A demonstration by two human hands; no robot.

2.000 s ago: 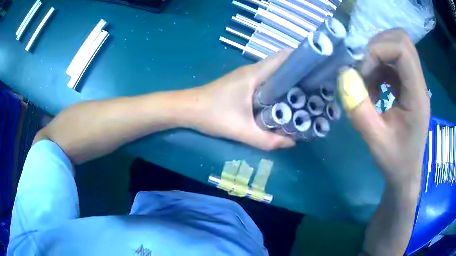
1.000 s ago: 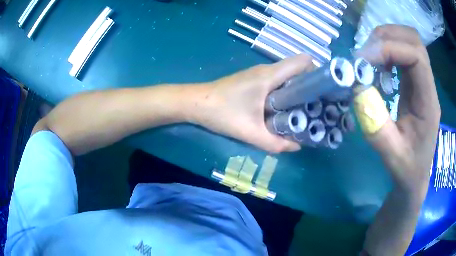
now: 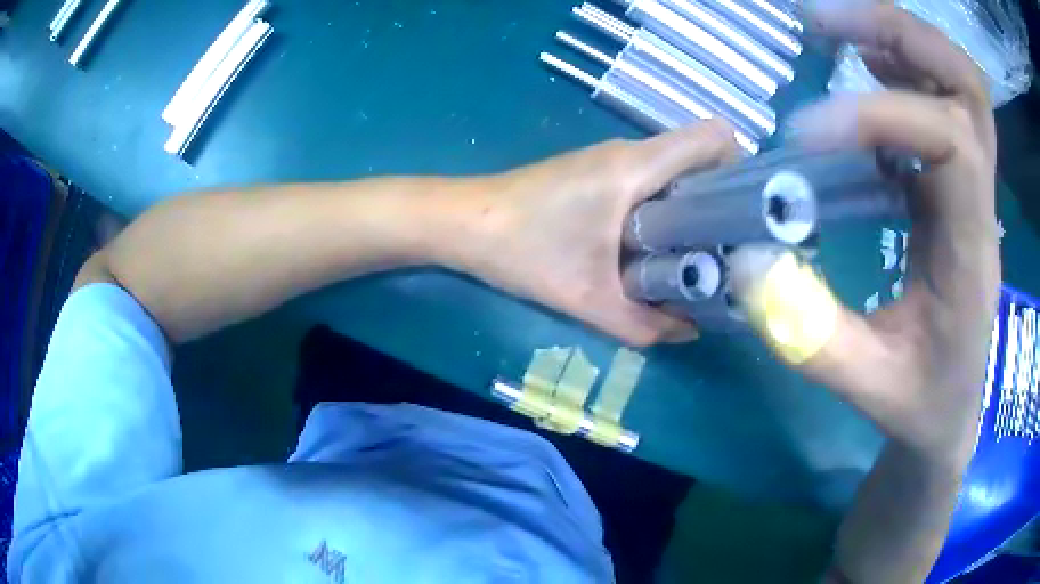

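My left hand (image 3: pixel 610 234) is closed around a bundle of grey tubes (image 3: pixel 713 208), their open ends facing up and to the right. Two ringed open ends show clearly, one standing higher than the other. My right hand (image 3: pixel 912 262), with yellow tape (image 3: pixel 793 310) on the thumb, is at the bundle's right side. Its thumb covers the lower tube ends and its blurred fingers are spread above the tubes. Whether it grips a tube is unclear. Small whitish plastic pieces (image 3: pixel 888 249) lie on the table, partly behind the right hand.
A row of tubes with rods (image 3: pixel 696 69) lies at the top. Plain tubes (image 3: pixel 217 86) lie upper left. Tape strips (image 3: pixel 616 386) on a silver bar (image 3: pixel 505 391) are at the near edge. A clear bag (image 3: pixel 1004 51) is upper right, a blue bin (image 3: pixel 990 502) right.
My right thumb has moved left and down over the lower tube ends, and the fingers have spread above the bundle. The bundle has shifted slightly right and the longer tubes lean more to the right.
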